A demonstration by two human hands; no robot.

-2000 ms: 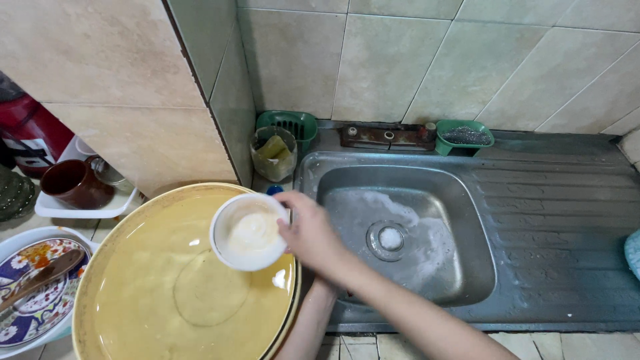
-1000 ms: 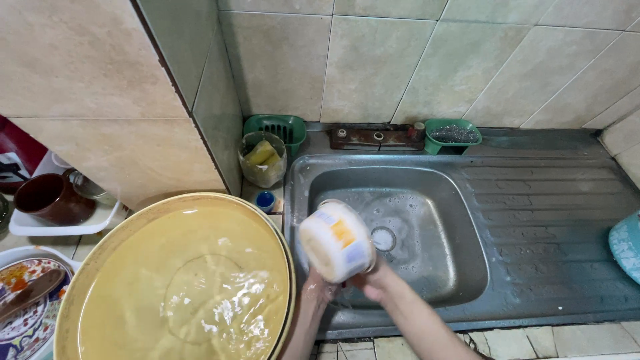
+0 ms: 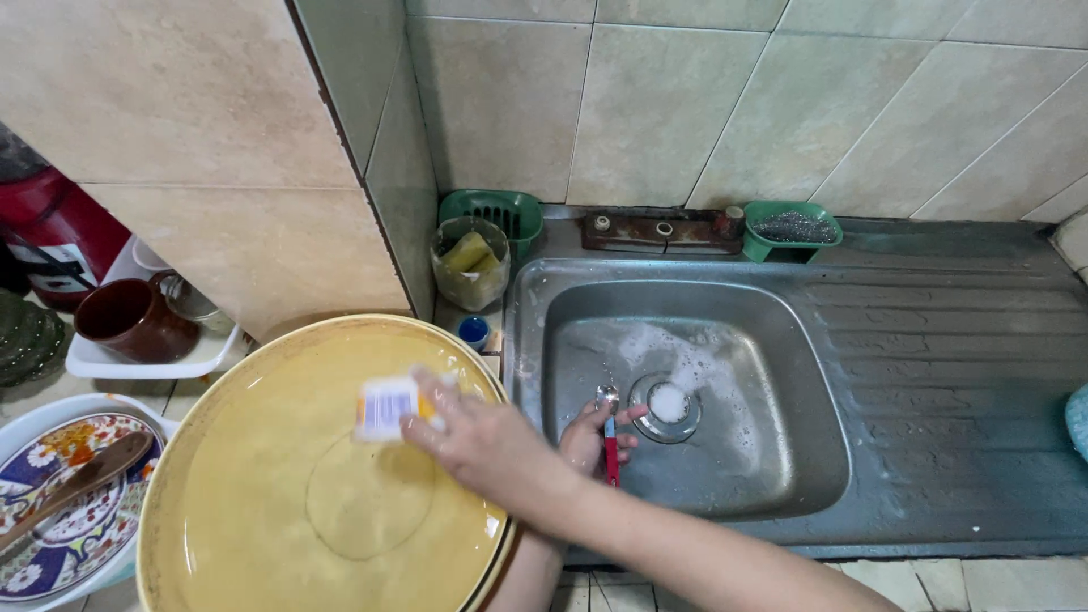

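My right hand [image 3: 450,425] reaches across my left arm and grips a small white plastic tub [image 3: 389,409] with an orange and printed side, over a wide yellow basin [image 3: 246,476] of water. The tub is blurred. Low in the left part of the metal sink [image 3: 799,501], my left hand [image 3: 586,438] is palm up with fingers partly spread. A utensil with a red handle [image 3: 611,455] and a shiny metal end lies against its palm and fingers. White foam [image 3: 669,401] covers the middle of the drain.
Behind the basin are a cut plastic container with yellow sponges [image 3: 470,259], a blue cap [image 3: 473,330] and a green basket [image 3: 527,223]. A green holder with a metal scourer [image 3: 795,228] is behind the sink. Left are a brown mug [image 3: 136,319] and a patterned plate with a wooden spoon [image 3: 85,501].
The tub was over the sink in both hands a second ago; my right hand now has it over the basin. The red-handled utensil has come into view at my left hand.
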